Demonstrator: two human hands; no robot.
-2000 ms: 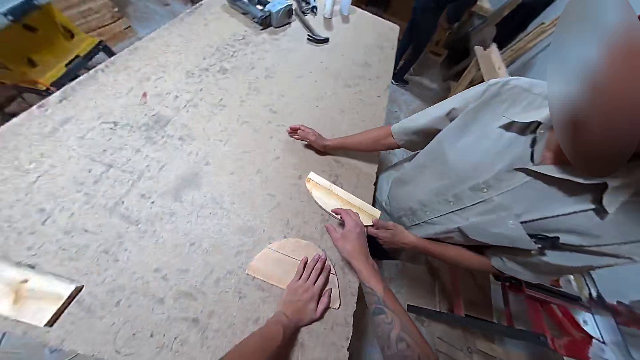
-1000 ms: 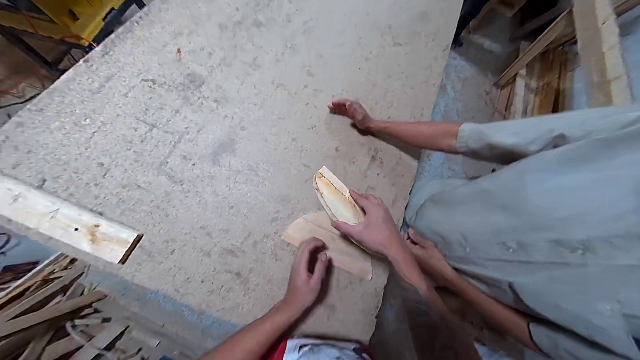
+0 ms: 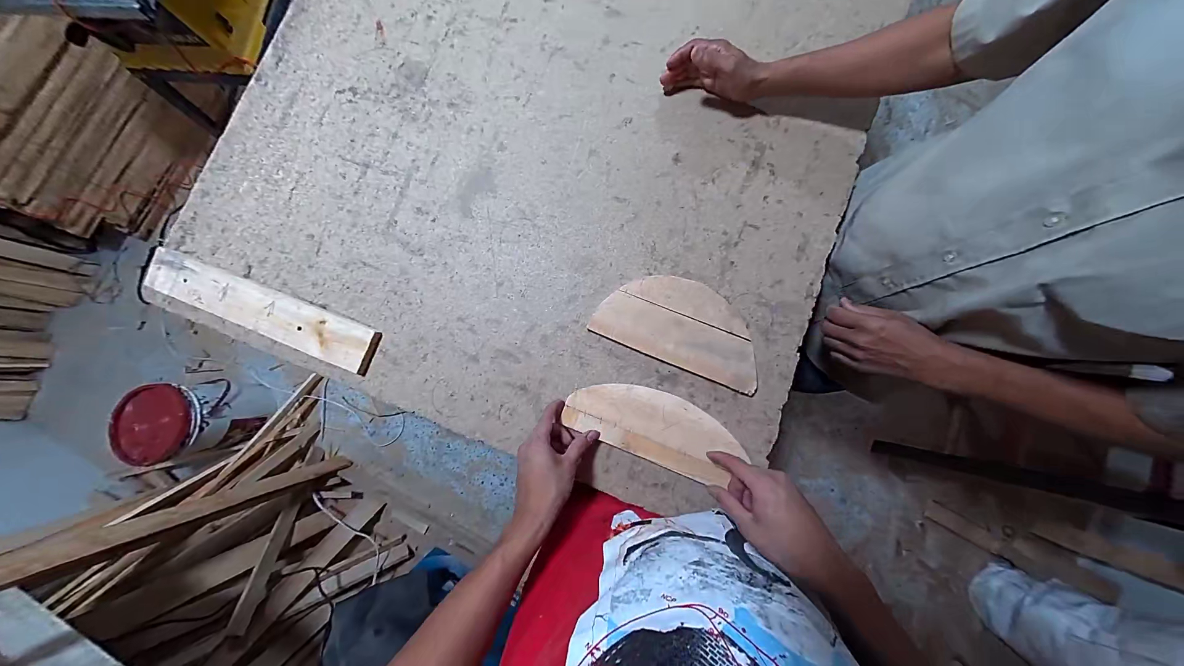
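Observation:
A half-round wooden piece (image 3: 652,425) lies between my hands at the table's near edge, its straight side toward me. My left hand (image 3: 550,462) grips its left end with thumb and fingers. My right hand (image 3: 763,504) pinches its right end. Just beyond it, flat on the table, is a second half-round wooden piece (image 3: 680,328) with a dark line across it; neither hand touches that one.
Across the worn tabletop (image 3: 462,213), another person's hand (image 3: 717,69) hovers or rests at the far right. That person's other hand (image 3: 879,342) is beside the right edge. A wooden board (image 3: 264,310) lies at the left edge. Scrap wood strips (image 3: 259,527) and a red-lidded bucket (image 3: 153,424) stand below.
The half-round piece that my right hand held up over the other one is now nearer me, with both hands on it. My left hand has left the piece lying on the table.

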